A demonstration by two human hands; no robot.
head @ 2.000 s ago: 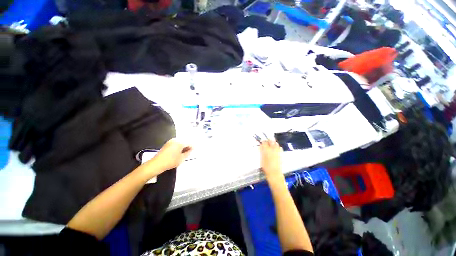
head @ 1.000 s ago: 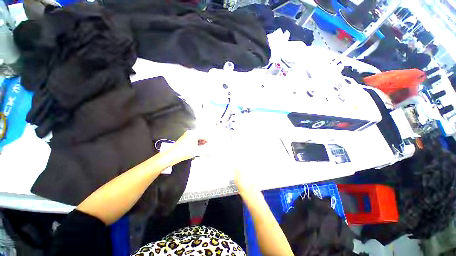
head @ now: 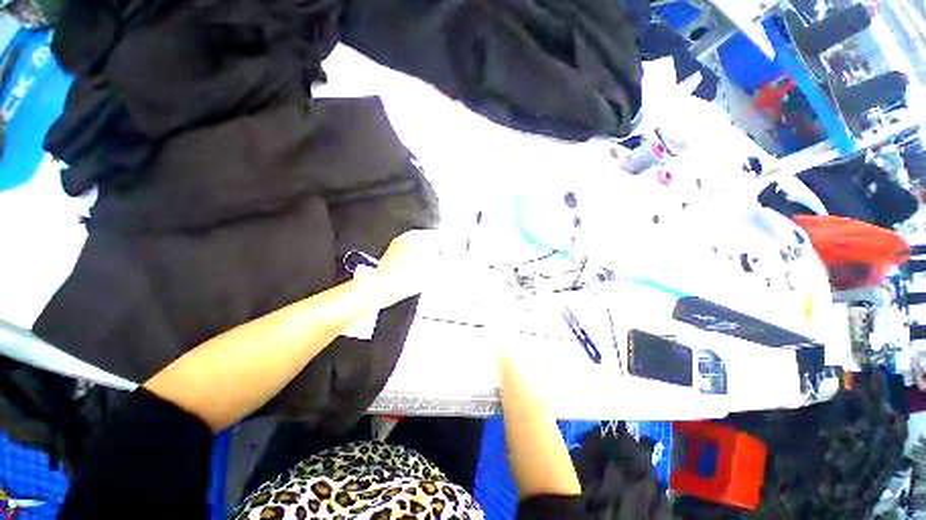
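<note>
Dark brown-black garment pieces (head: 244,213) lie on the white table left of the needle area. My left hand (head: 408,262) is at their right edge, its fingers washed out by glare. A white tag (head: 362,323) with a thin cord loop lies on the cloth beneath my left wrist. My right hand (head: 508,366) is over the table's front part; its fingers are lost in the glare. The white sewing machine (head: 701,244) stands right of the cloth, its needle area overexposed. Dark thread snips (head: 583,336) lie in front of it.
A smartphone (head: 660,356) lies right of the snips, with a small greyish case (head: 712,372) beside it. A larger dark cloth pile (head: 508,61) is behind. Measuring tape (head: 437,404) runs along the front edge. A red stool (head: 718,462) stands below right. Pink-red spools (head: 658,152) stand behind the machine.
The view has turned and come closer, so the cloth and machine appear larger and tilted. The snips now show clearly. My left hand stays by the cloth edge; my right hand has moved left, away from the phone.
</note>
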